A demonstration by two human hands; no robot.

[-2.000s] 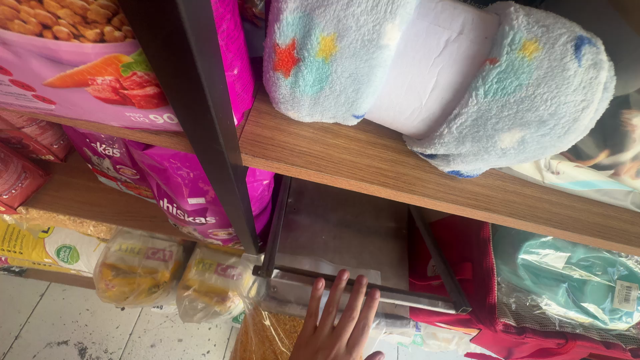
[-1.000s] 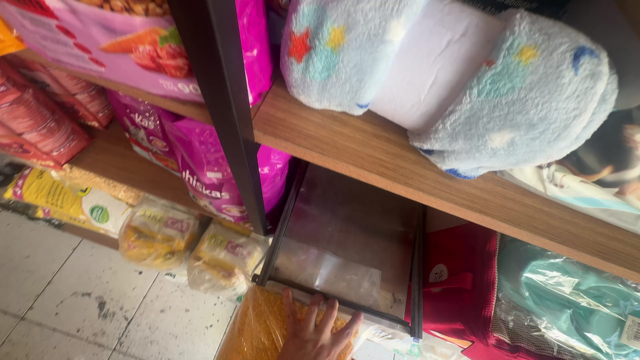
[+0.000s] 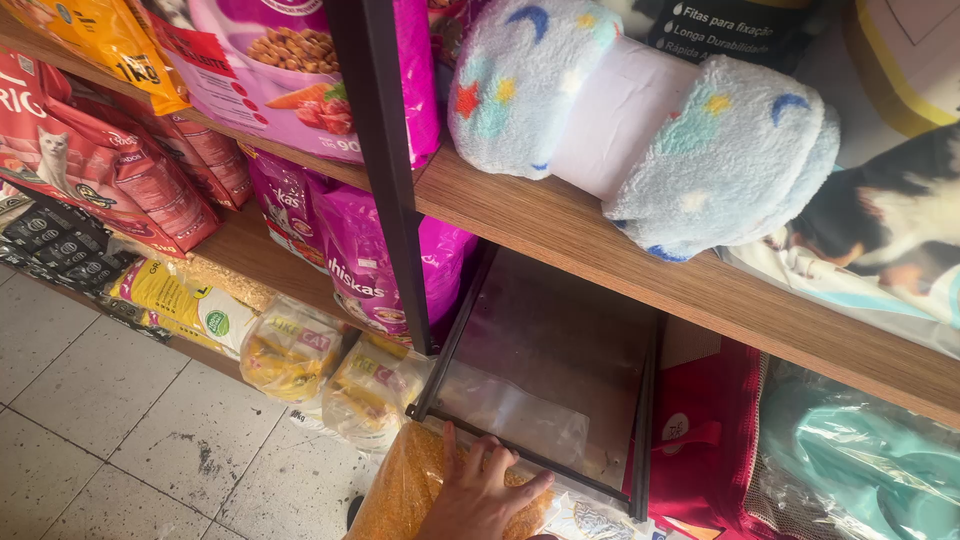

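Observation:
My left hand (image 3: 484, 484) is at the lower centre, back up and fingers spread. It lies over a clear plastic bag of orange granules (image 3: 401, 472), just below the front bar of a dark metal-framed tray (image 3: 555, 330). The fingertips are close to that bar; whether they touch it I cannot tell. A clear plastic sheet or bag (image 3: 517, 412) lies on the tray. Right of the bag is a white printed package (image 3: 589, 517), partly hidden. My right hand is not in view.
Above the tray runs a wooden shelf (image 3: 675, 300) with a rolled fleece blanket (image 3: 712, 157). A black post (image 3: 382, 150) and purple pet food bags (image 3: 364, 262) stand left. On the right are a red fabric item (image 3: 697, 450) and turquoise items in plastic (image 3: 862, 450).
My left hand was over the tray's front bar two seconds ago; it is now lower, on the bag of orange granules. More of that bag shows. The view has shifted.

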